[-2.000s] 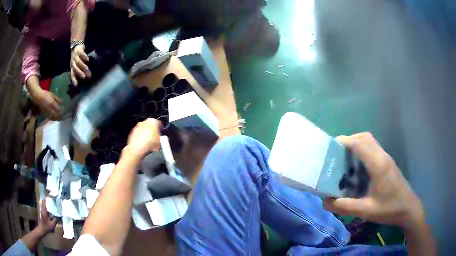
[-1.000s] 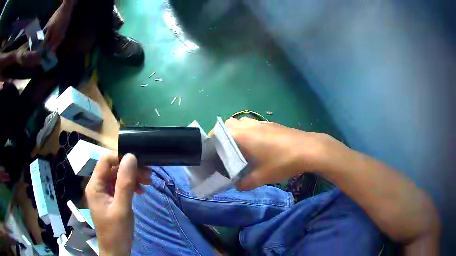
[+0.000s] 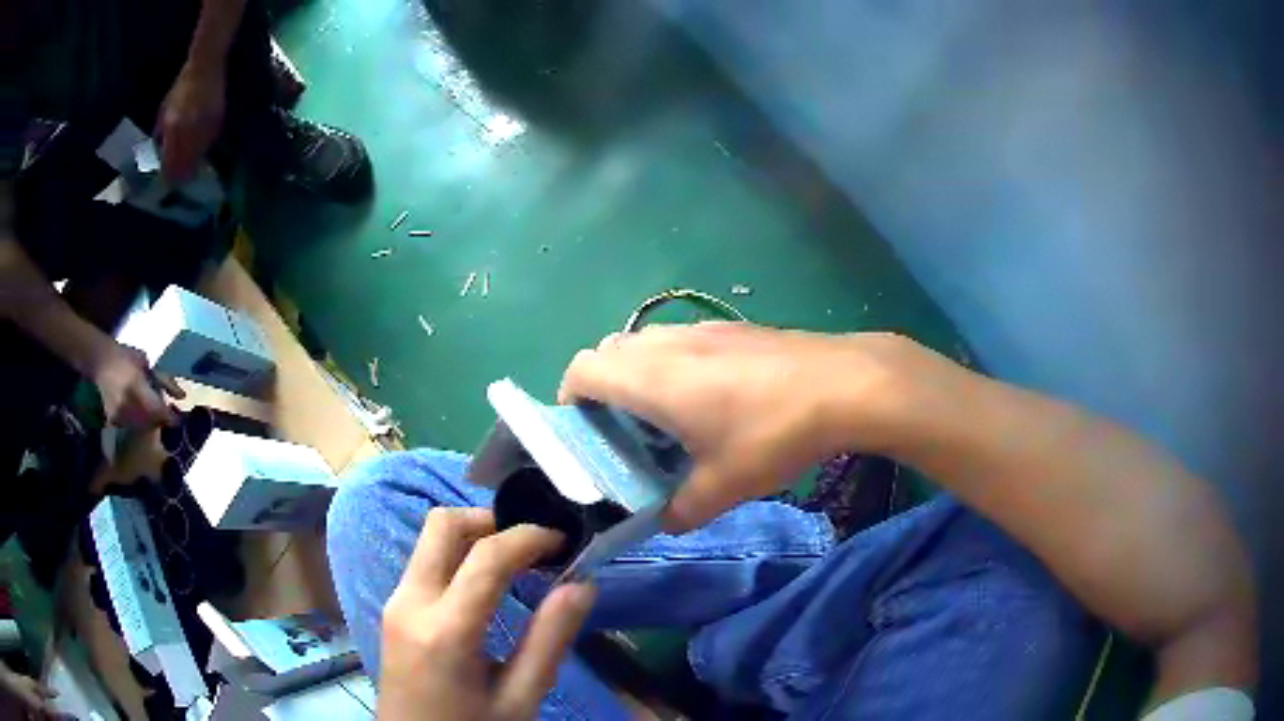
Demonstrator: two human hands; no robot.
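Observation:
My right hand [image 3: 746, 409] is closed around an open carton [image 3: 615, 448] held above my jeans, its open end facing left with the flaps standing out. A black tube [image 3: 532, 504] sits mostly inside the carton, with only its dark end showing at the opening. My left hand [image 3: 472, 620] is at that opening, its fingers touching the tube end and a lower flap. I cannot tell whether the fingers grip the tube or only press on it.
Closed cartons [image 3: 261, 482] stand on the brown cardboard [image 3: 289, 345] at left, beside clustered black tubes [image 3: 176, 528]. Open cartons [image 3: 289, 655] lie at lower left. Other people's hands [image 3: 130, 387] work at far left. Pale scraps dot the green floor [image 3: 563, 211].
The tube was held level in my left hand with its end at the carton; now it is mostly inside. The carton has tilted. Another person's hand has reached in near the tubes.

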